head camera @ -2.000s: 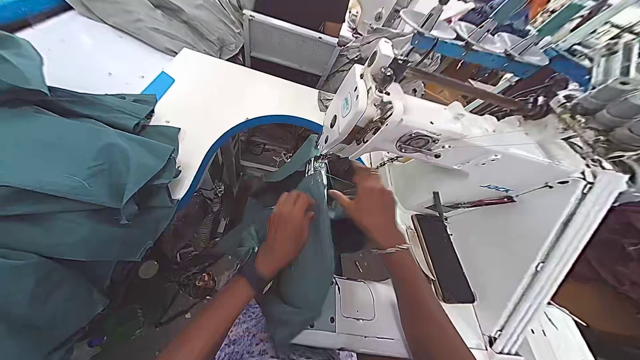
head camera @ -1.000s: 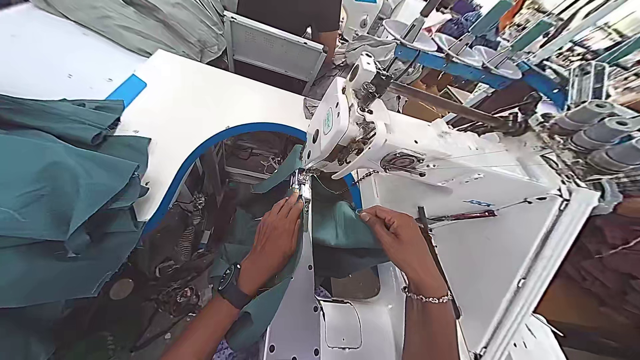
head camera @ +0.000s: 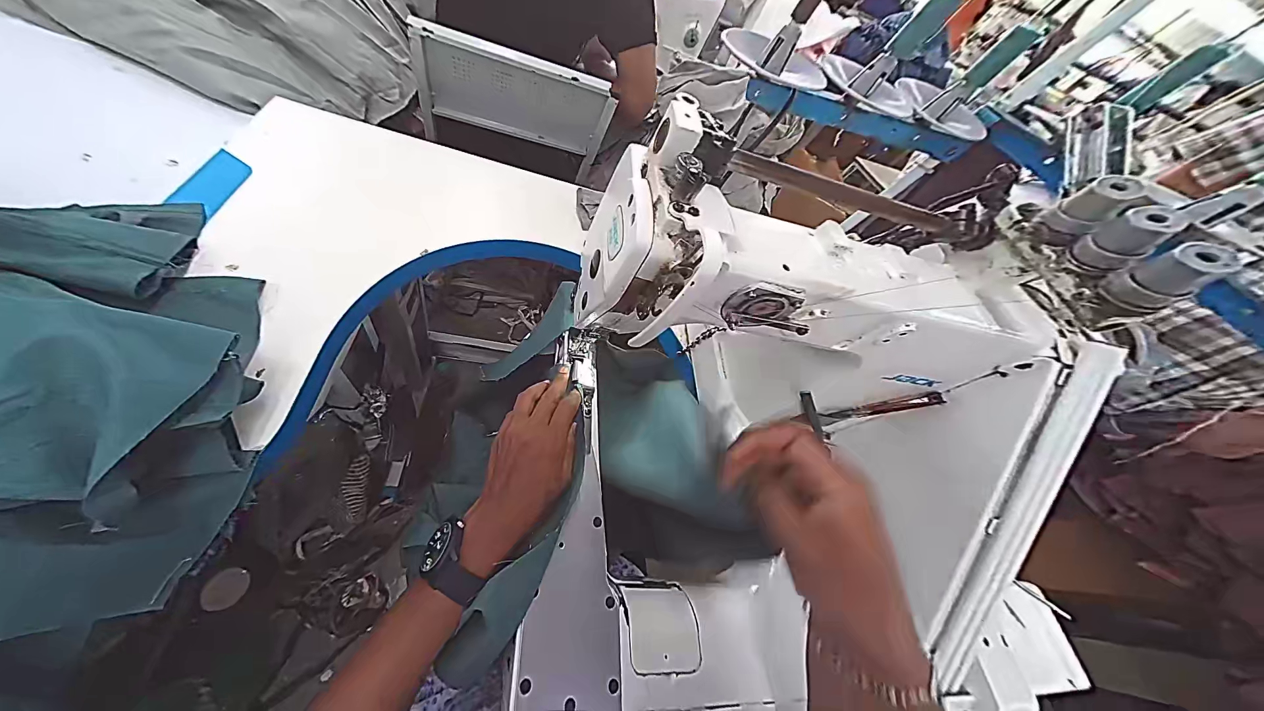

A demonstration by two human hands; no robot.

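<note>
A white Jack sewing machine (head camera: 820, 286) with a narrow arm bed stands in the middle. My left hand (head camera: 533, 444) lies over the bed, fingertips at the metal presser foot (head camera: 580, 360) and on dark green cloth (head camera: 504, 583) hanging to the left of the bed. More of this cloth (head camera: 657, 444) spreads at the right of the foot, blurred. My right hand (head camera: 795, 474), blurred by motion, is beside its right edge with bent fingers; whether it grips the cloth cannot be told. A watch (head camera: 444, 558) is on my left wrist, a bracelet on the right.
Green cloth pieces (head camera: 109, 425) are heaped at the left, by a white table (head camera: 375, 188) with a blue-edged cutout. Tweezers (head camera: 884, 405) lie on the machine. Thread cones (head camera: 1126, 232) stand at the right. A person (head camera: 553, 30) sits behind a metal-backed chair (head camera: 513, 94).
Two seconds ago both hands were at the cloth below the needle area. My right hand has since moved right, away from the foot, and cloth now spreads between it and the bed.
</note>
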